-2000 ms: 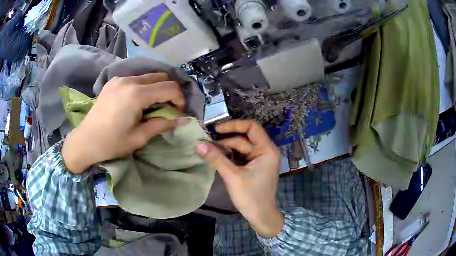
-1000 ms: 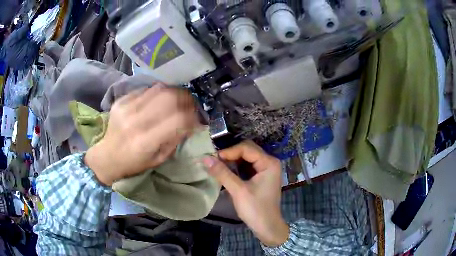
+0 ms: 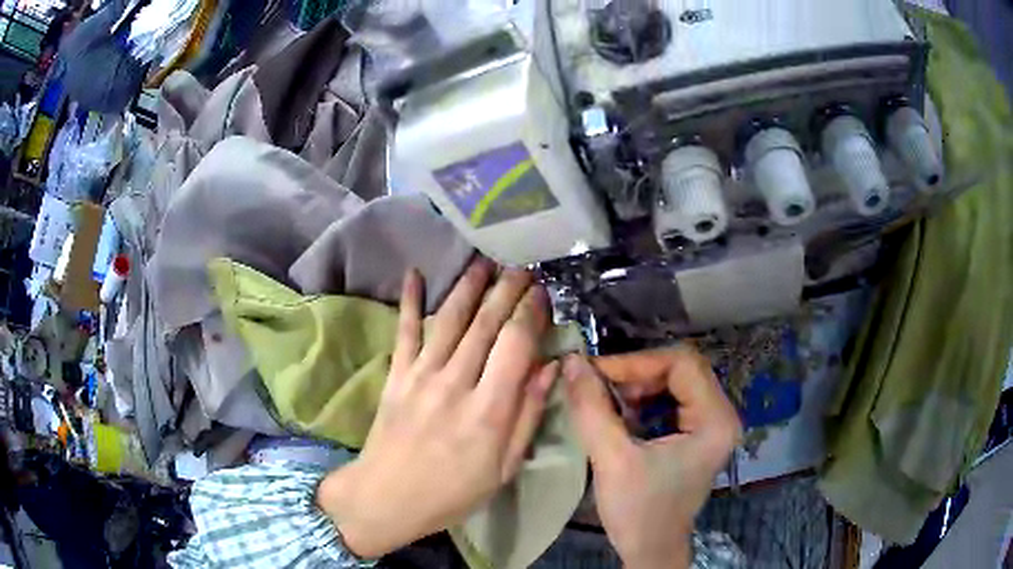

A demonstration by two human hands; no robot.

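Observation:
The olive green piece (image 3: 322,361) lies left of the needle area, joined or laid against grey-taupe cloth (image 3: 250,211). A paler green-grey part (image 3: 533,506) hangs below my hands. My left hand (image 3: 450,411) lies spread on the cloth, fingertips close to the presser foot area (image 3: 572,291), pressing the cloth down. My right hand (image 3: 655,428) pinches the cloth's edge between thumb and forefinger just below the presser foot. The white overlock machine head (image 3: 489,167) stands above, its label purple and yellow-green. The needle itself is hidden.
Four tension dials (image 3: 786,178) line the machine front. Trimmings lie over a blue surface (image 3: 774,391) at right. Long olive pieces (image 3: 928,367) hang at the far right. Grey cloth is heaped at upper left. A dark flat object (image 3: 944,522) is at lower right.
The view has shifted, so the machine shows lower and further right. My left hand has flattened and spread over the cloth by the presser foot. More olive cloth shows at left. My right hand still pinches the edge.

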